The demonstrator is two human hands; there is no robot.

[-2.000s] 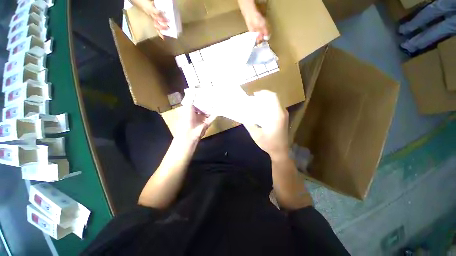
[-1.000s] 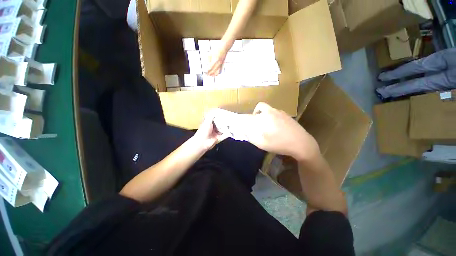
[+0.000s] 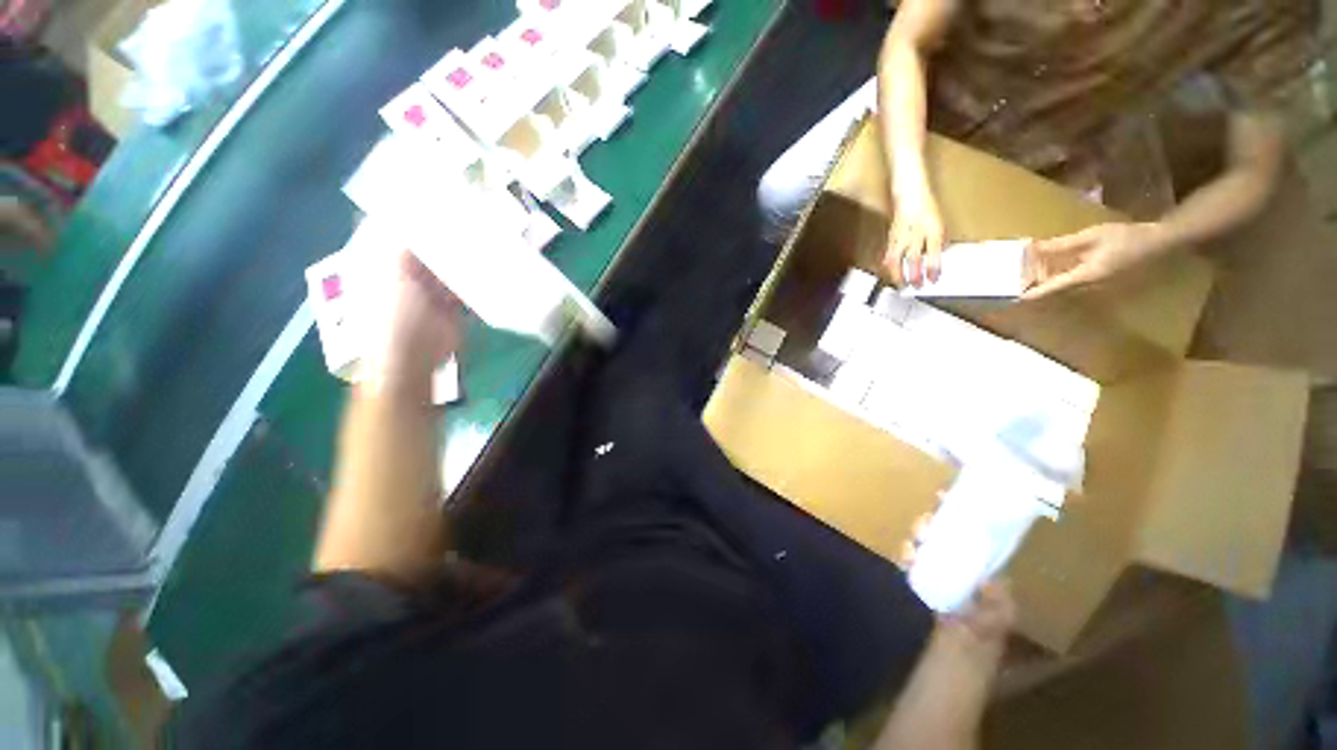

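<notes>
My left hand [image 3: 418, 315] is over the green belt, holding an open white box [image 3: 477, 271], blurred, with its flap end towards the lap. My right hand [image 3: 975, 604] holds a whitish wrapped product [image 3: 975, 535] upright at the near edge of the packing carton [image 3: 836, 451]. Its wrap looks cloudy; details are washed out. White boxes [image 3: 938, 374] fill much of the carton in a tight block, with a gap at its left side.
Open white boxes [image 3: 587, 73] stand in rows on the green belt [image 3: 704, 95]. A person opposite holds a white box [image 3: 968, 270] with both hands over the carton. A carton flap [image 3: 1232, 476] sticks out right. Clear plastic [image 3: 183, 59] lies far left.
The view has turned left. My hands, together before, are now apart: the left has taken a white box at the belt. The other person now holds a box with both hands.
</notes>
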